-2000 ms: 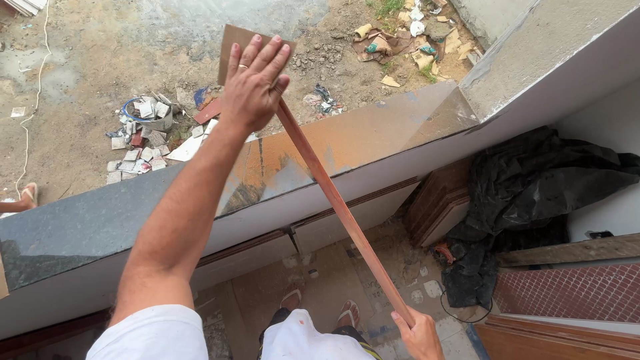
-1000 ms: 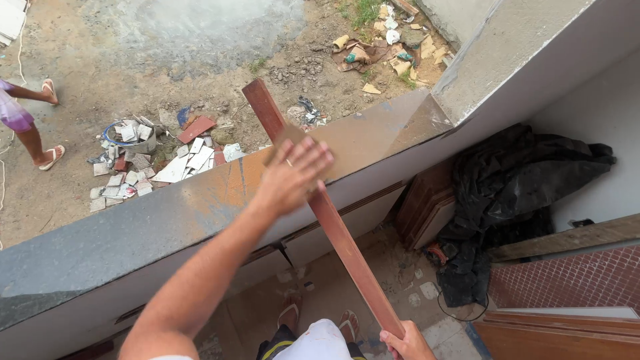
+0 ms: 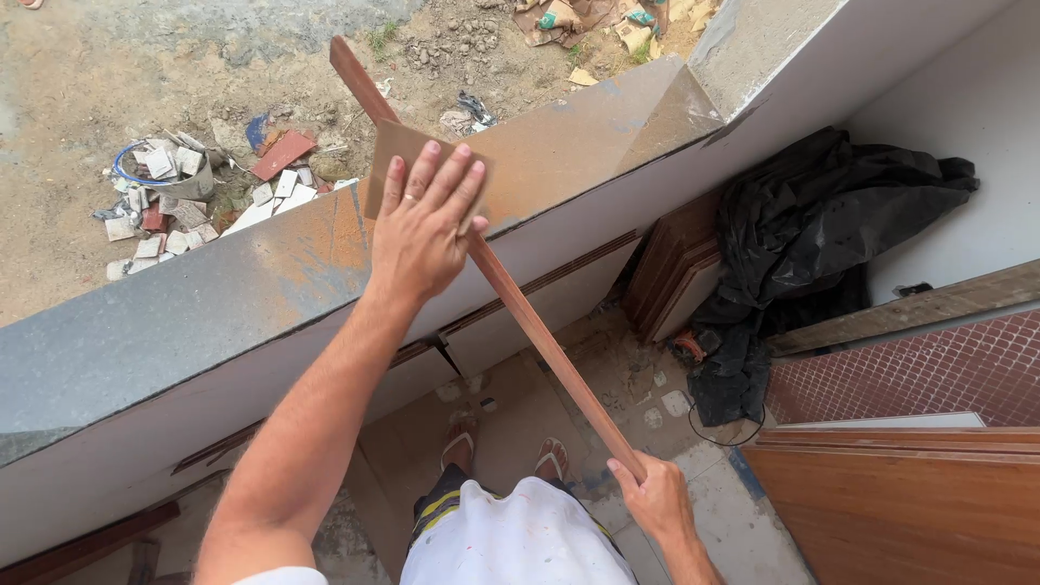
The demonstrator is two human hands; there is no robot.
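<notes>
A long, narrow reddish-brown wooden strip (image 3: 536,331) lies slantwise across the stone sill (image 3: 268,276), its far end out beyond the sill's outer edge. My left hand (image 3: 431,207) presses a sheet of brown sandpaper (image 3: 390,146) onto the strip above the sill, fingers spread over the sheet, a ring on one finger. With my right hand (image 3: 650,491) I grip the strip's near end, in front of my body. Orange-brown dust (image 3: 345,223) coats the sill's middle beside the strip.
Outside lie a bucket of tile pieces (image 3: 191,179) and broken tiles (image 3: 268,203). Black plastic sheeting (image 3: 804,236) hangs at the right beside stacked wooden panels (image 3: 674,260). A wooden door panel (image 3: 902,496) is at the lower right. Below are my sandalled feet on the floor.
My left hand has gone from the strip's far end toward me, then partway out again with the sandpaper. My right hand keeps its hold. The other person's legs at the left have mostly left view.
</notes>
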